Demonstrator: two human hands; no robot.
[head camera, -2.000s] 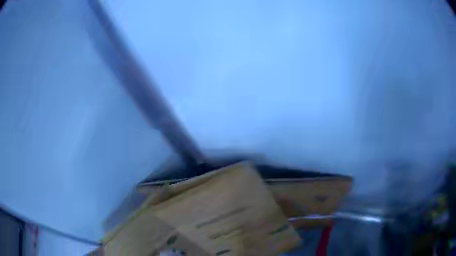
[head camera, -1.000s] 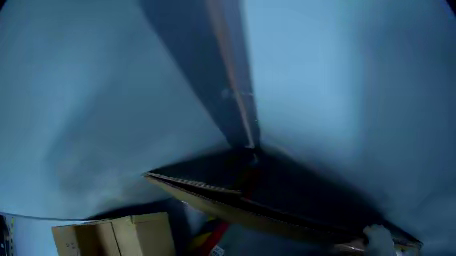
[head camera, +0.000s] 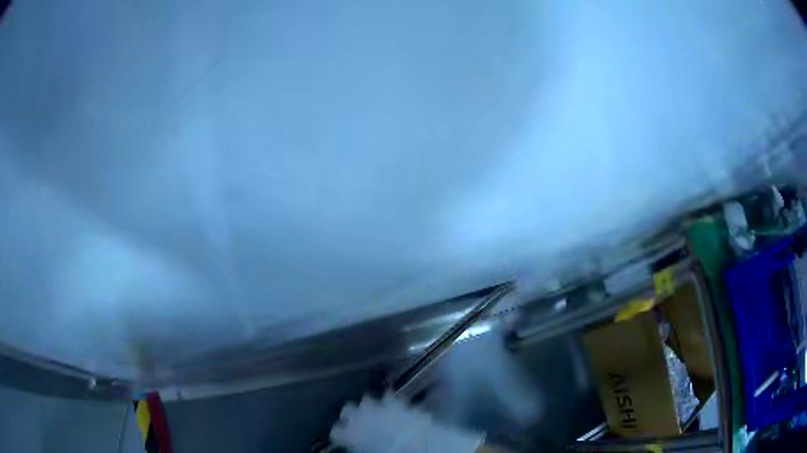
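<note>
A thin dark panel, perhaps the cardboard sheet (head camera: 453, 340), shows nearly edge-on at the bottom centre and slants up to the right. A white-gloved hand, apparently my left hand (head camera: 389, 428), is at the bottom edge beside the panel's lower end. A second white shape, apparently my right hand (head camera: 494, 376), is strongly blurred just right of the panel. The frames do not show whether either hand grips the panel.
A pale wall (head camera: 354, 159) fills most of the view. At the right, a brown open carton marked AISHI (head camera: 624, 380) stands inside a metal frame, with a green edge (head camera: 715, 301) and bright blue frame parts (head camera: 763, 332) beside it. Red and yellow-black tape (head camera: 152, 423) is at lower left.
The view has swung from the wall corner towards the bench at the right. The sheet now shows as a narrow slanted edge, and two white gloved shapes are at the bottom centre.
</note>
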